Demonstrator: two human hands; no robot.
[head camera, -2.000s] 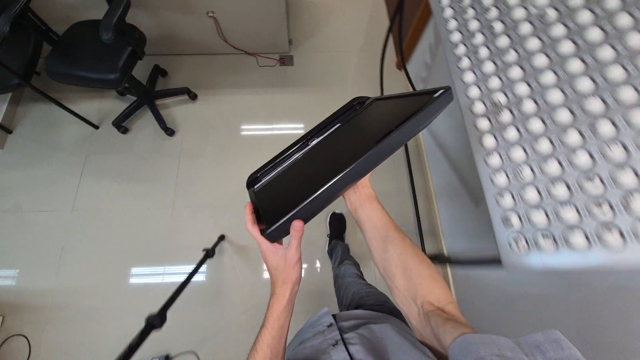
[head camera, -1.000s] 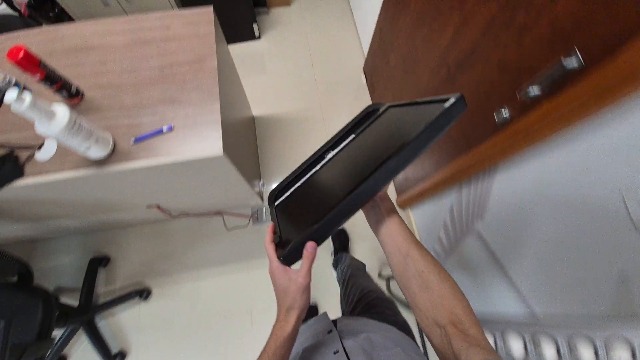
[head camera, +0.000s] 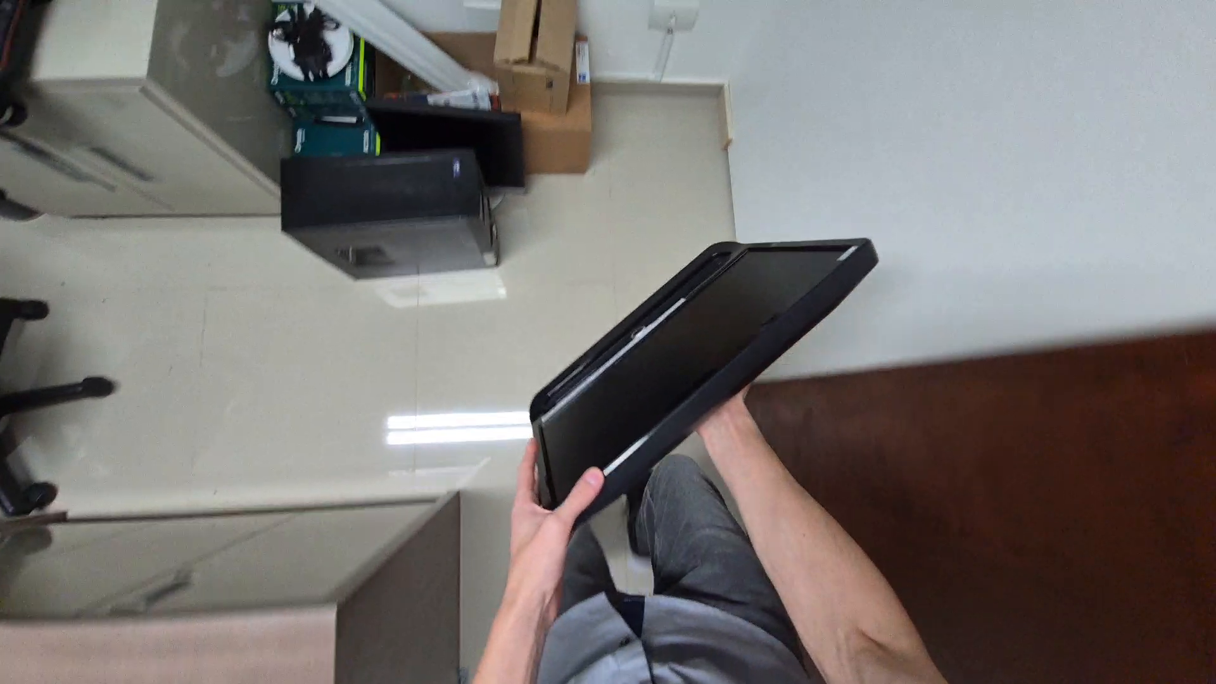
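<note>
A flat black rectangular device with a dark panel (head camera: 693, 356), its exact kind unclear, is held tilted in front of my body at the centre of the view. My left hand (head camera: 551, 518) grips its lower left corner, with the thumb on the front edge and the fingers round the side. Under the lower right edge, my right hand (head camera: 727, 413) supports it from below, and most of its fingers are hidden behind the device. A narrow slot with a light strip runs along the device's upper left side.
A black computer tower (head camera: 380, 195) stands on the floor near a dark monitor (head camera: 456, 133), cardboard boxes (head camera: 556, 138) and green boxes (head camera: 332, 138). A cabinet (head camera: 114, 142) is at upper left, a desk (head camera: 171, 646) at lower left, and a brown wooden surface (head camera: 997, 494) at right beside the white wall (head camera: 969, 142).
The view has moved a lot, from the perforated metal surface past a desk and wooden door to the floor by the boxes. Both hands have kept hold of the black device at a similar tilt.
</note>
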